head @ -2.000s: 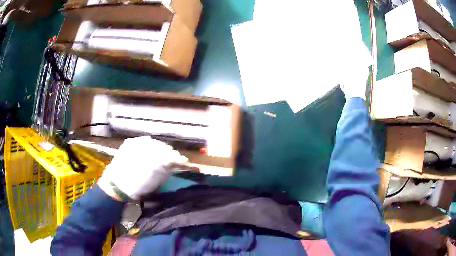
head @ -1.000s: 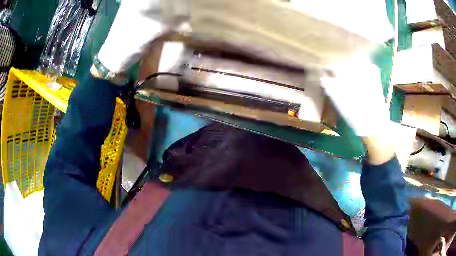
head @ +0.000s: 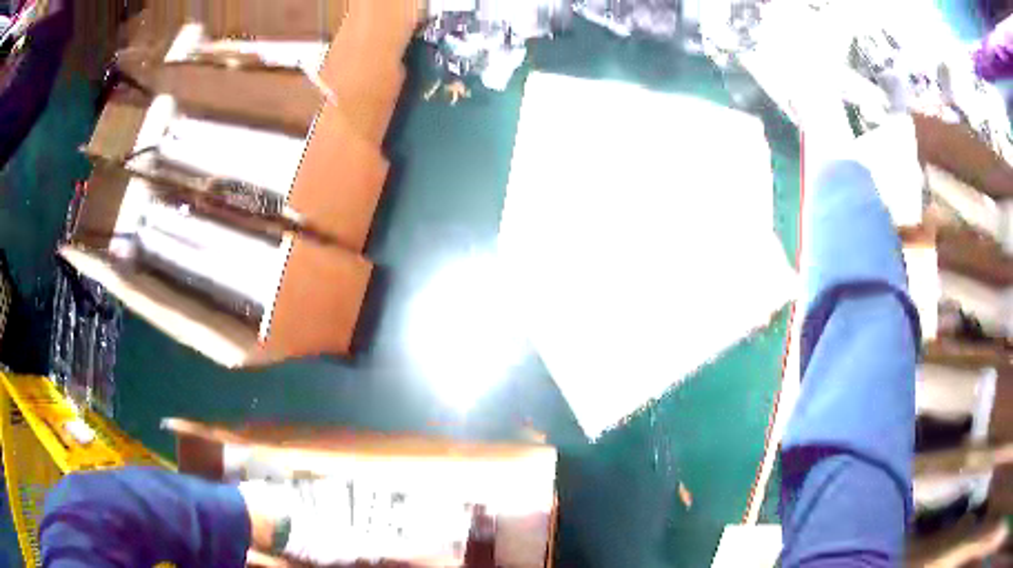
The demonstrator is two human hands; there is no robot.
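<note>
An open brown carton (head: 367,438) lies at the bottom edge of the view, with overexposed white contents and a small dark patch inside. My left hand (head: 264,516) is at its left end, small and partly cut by glare; its grip is unclear. My right arm reaches far forward on the right. My right hand (head: 828,111) is a washed-out white shape beside shiny bagged parts (head: 878,67); its fingers cannot be made out. Large white sheets (head: 655,244) lie on the green bench, right of centre.
Several open cartons (head: 322,294) with long whitish products stand in a row at the left. More cartons (head: 966,277) line the right side. Thin rods in clear bags (head: 83,344) and a yellow crate (head: 67,427) are at the left. Silvery bags (head: 478,44) lie at the far edge.
The view has shifted towards the far bench. Both hands were at the ends of the near carton; my right hand has now moved far forward, my left stays by a carton's left end.
</note>
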